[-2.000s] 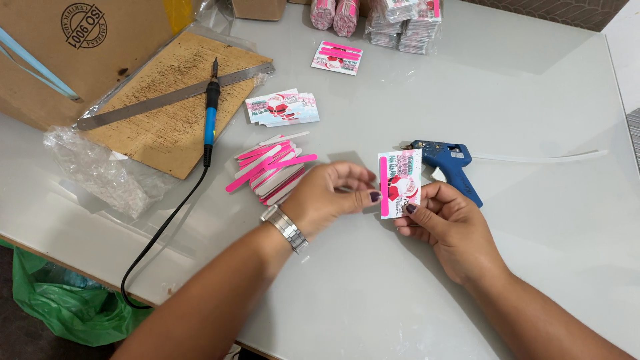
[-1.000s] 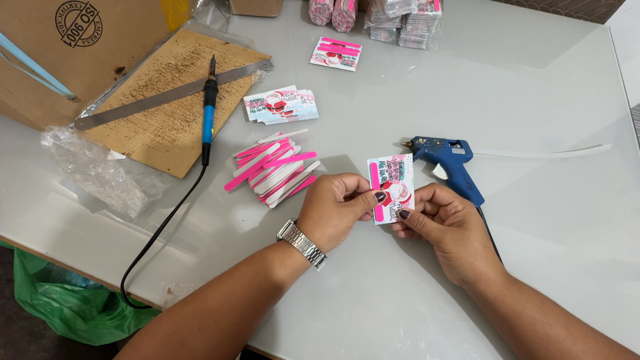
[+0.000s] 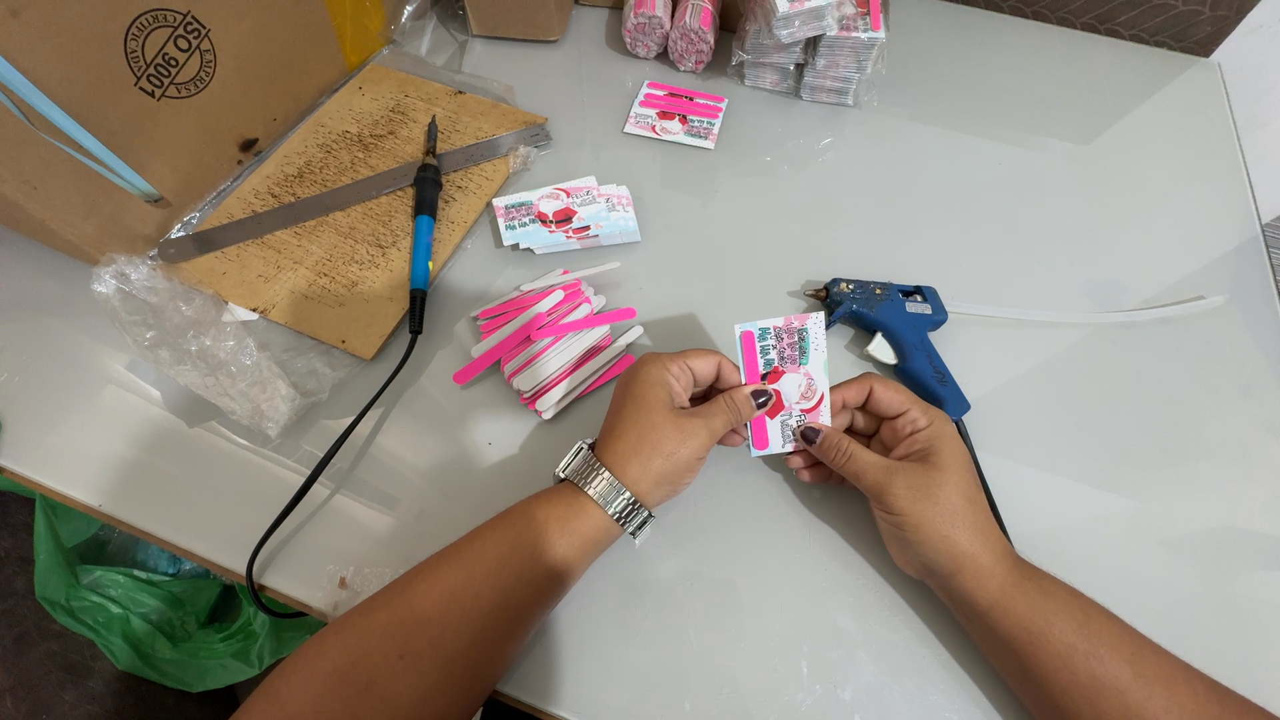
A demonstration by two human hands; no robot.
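Both my hands pinch one printed Santa card [image 3: 798, 345]. My left hand [image 3: 680, 420] has its thumb on a pink nail file [image 3: 751, 360] lying along the card's left edge. My right hand [image 3: 890, 465] grips the lower right corner, thumb on top. Left of my left hand lies a loose pile of pink and white nail files [image 3: 560, 345]. A small stack of Santa cards [image 3: 570, 215] is above the pile. Just beyond my right hand, a blue hot glue gun [image 3: 895, 330] lies on its side with a glue stick [image 3: 1090, 313] in its back.
A soldering iron [image 3: 424, 220] and a metal ruler [image 3: 330, 200] rest on a scorched board [image 3: 340, 270] beside a cardboard box [image 3: 60, 200]. Cards with pink files [image 3: 676, 115], bundled files [image 3: 692, 30] and wrapped card stacks [image 3: 835, 70] stand farther back. A green bag [image 3: 150, 620] hangs at the table's edge.
My left hand, off the file two seconds ago, has closed on the card's left side and presses the pink file. The card has stayed in my right hand.
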